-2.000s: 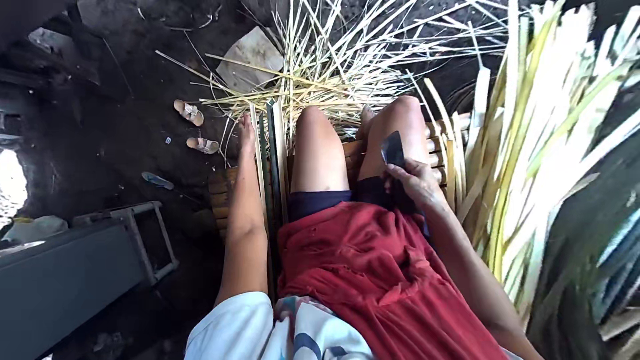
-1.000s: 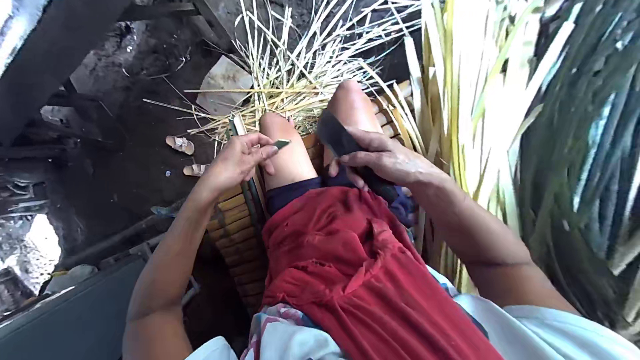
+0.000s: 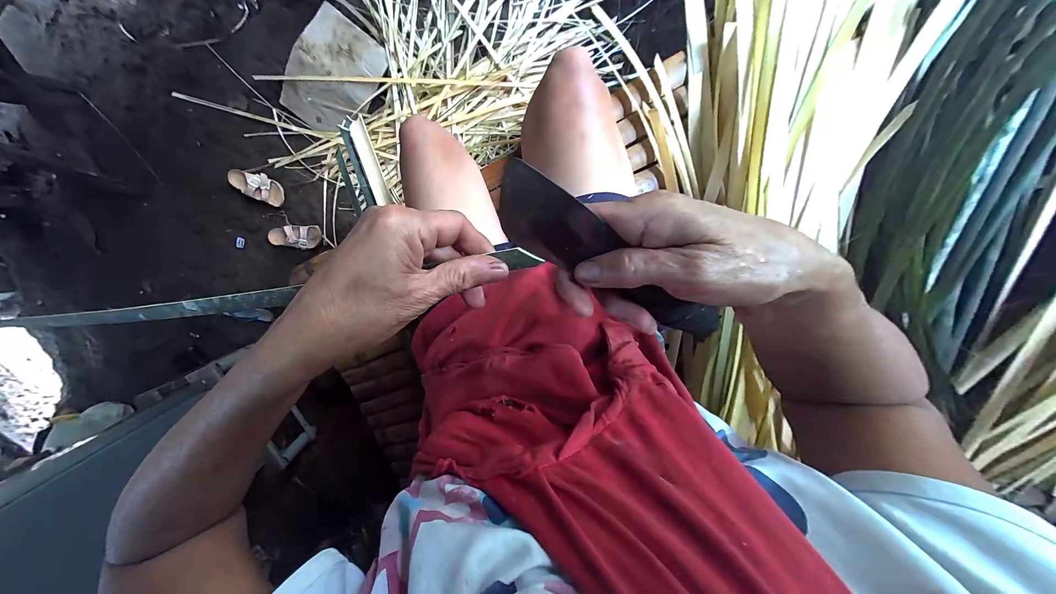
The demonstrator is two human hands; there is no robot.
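Over my lap, my left hand (image 3: 412,268) pinches the end of a long green leaf strip (image 3: 518,258) between thumb and fingers. The rest of that strip appears to run out to the left behind my wrist. My right hand (image 3: 701,256) grips a knife with a wide dark blade (image 3: 549,210), its tip pointing up and left. The blade is close beside the strip's end; whether they touch I cannot tell. Beneath both hands lies a red cloth (image 3: 528,363) across my lap. More green strips (image 3: 363,165) lie beside my left knee.
Pale cut strips (image 3: 487,49) are heaped beyond my knees, by a flat slab (image 3: 334,66). Long pale strips (image 3: 742,124) and darker green leaves (image 3: 932,165) stand at the right. I sit on a slatted bamboo bench (image 3: 384,396). Sandals (image 3: 257,187) lie on the dark ground.
My left hand was low by the green strips two seconds ago; it came up holding a strip's end and has moved right, close to the blade. My right hand keeps the knife.
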